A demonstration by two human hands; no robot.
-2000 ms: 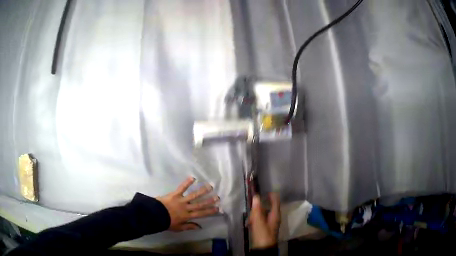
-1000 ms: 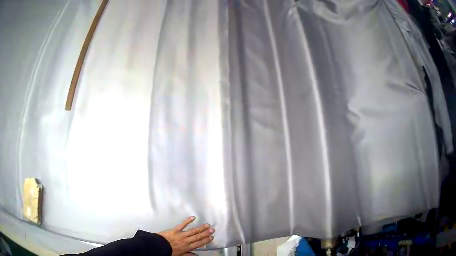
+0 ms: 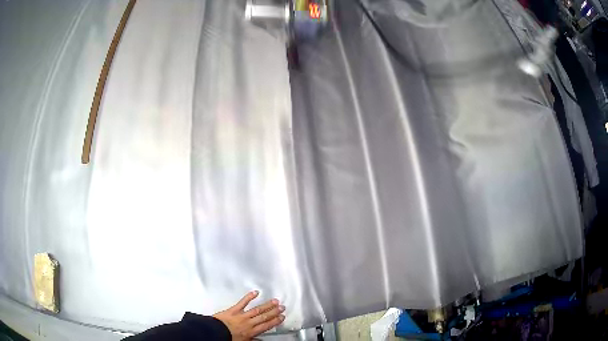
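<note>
Silvery-grey fabric (image 3: pixel 143 200) covers the table, with long folds running away from me. My left hand (image 3: pixel 253 320) lies palm down on the fabric near its front edge, fingers spread, holding nothing. The end cutter (image 3: pixel 305 12) is at the top edge of the view, blurred and cut off, with its white cylinder (image 3: pixel 267 11) sticking out to the left. Below it a dark line runs down the fabric toward me. My right hand is not in view.
A yellowish-tan weight (image 3: pixel 47 282) lies on the fabric at the lower left. A long brown wooden strip (image 3: pixel 100 90) lies at the upper left. Blue machine parts (image 3: pixel 413 325) are below the fabric's front edge. A blurred pale object (image 3: pixel 539 54) is at the upper right.
The end cutter went from the near middle out of view, and now shows at the top. My right hand has left the view. My left hand stays flat near the front edge.
</note>
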